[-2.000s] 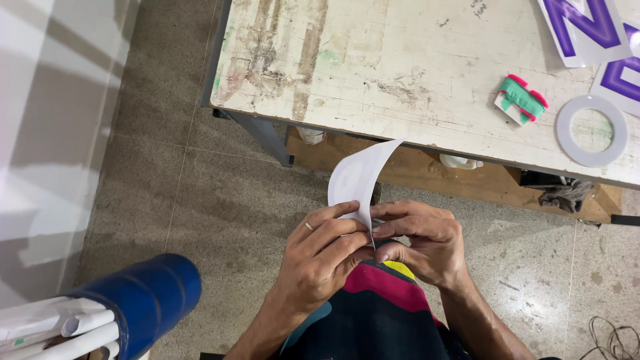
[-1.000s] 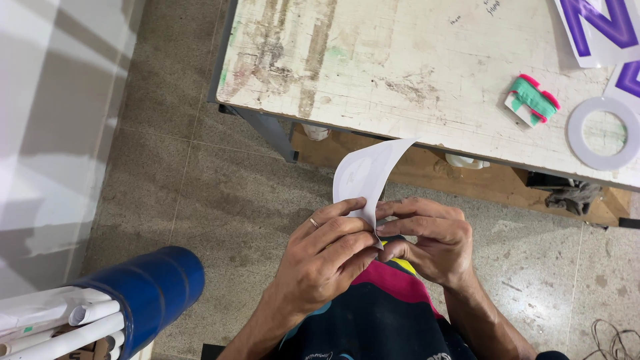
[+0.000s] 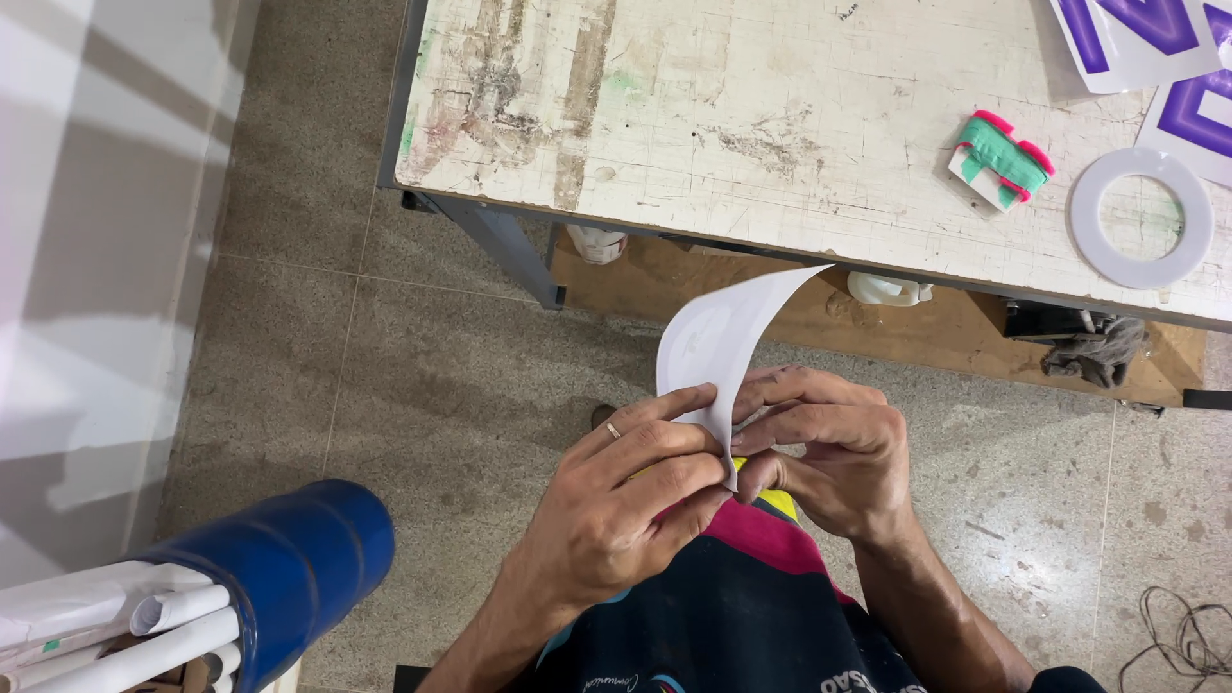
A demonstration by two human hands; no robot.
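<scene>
A curved white sheet (image 3: 717, 332), likely sticker material, stands up between my hands in front of the table edge. My left hand (image 3: 635, 491), with a ring on one finger, grips the sheet's lower end between fingers and thumb. From the other side, my right hand (image 3: 833, 448) has its fingertips on the same lower edge. Its thumb is close to the sheet's bottom corner; whether it pinches the sheet is hard to tell. The sheet's far tip reaches up to the table edge and bends to the right.
The worn white table (image 3: 712, 125) bears a squeegee wrapped in green and pink (image 3: 1006, 159), a white ring-shaped roll (image 3: 1083, 217) and sheets with purple letters (image 3: 1155, 29). Below is a wooden shelf (image 3: 616, 279) with a white jug (image 3: 885, 289). A blue barrel (image 3: 298, 568) holds several rolls.
</scene>
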